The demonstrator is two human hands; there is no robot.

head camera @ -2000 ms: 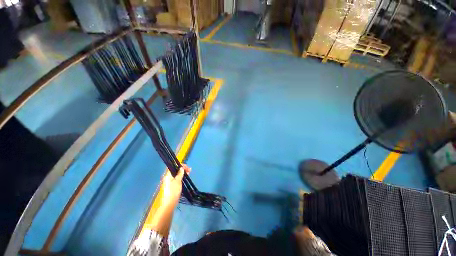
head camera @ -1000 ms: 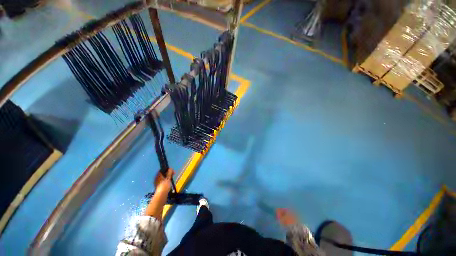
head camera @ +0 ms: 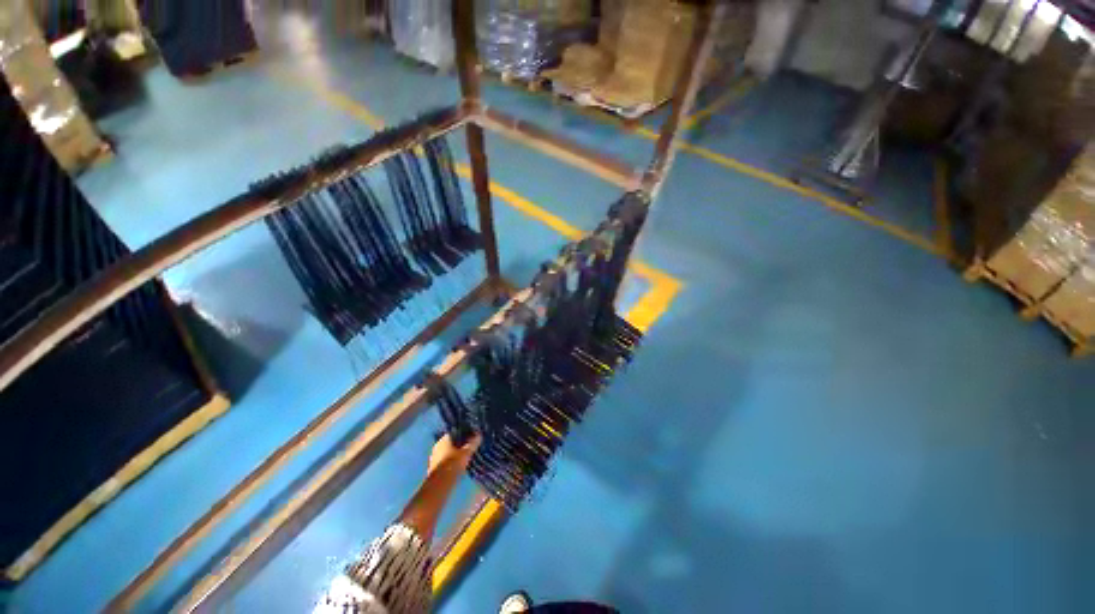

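Many long black strips (head camera: 546,360) with bent lower ends hang in a row from the near rail of a brown metal rack (head camera: 312,480). More black strips (head camera: 360,246) hang from the rack's far rail. My left hand (head camera: 452,456) is closed around a bundle of black strips at the near end of the near row, low down on them. The upper ends of this bundle are at the rail; whether they rest on it is too blurred to tell. My right hand is not in view.
Dark stacked panels (head camera: 96,444) on a pale pallet stand at the left. Wrapped boxes (head camera: 1051,258) on a pallet stand at the right. More boxes (head camera: 630,54) are at the back. Yellow lines (head camera: 805,192) cross the blue floor. A shoe tip (head camera: 515,602) shows at the bottom.
The view has shifted, showing more of the rack and the left-hand stack. The strips in my left hand are now up against the hanging row. My right hand has left the picture.
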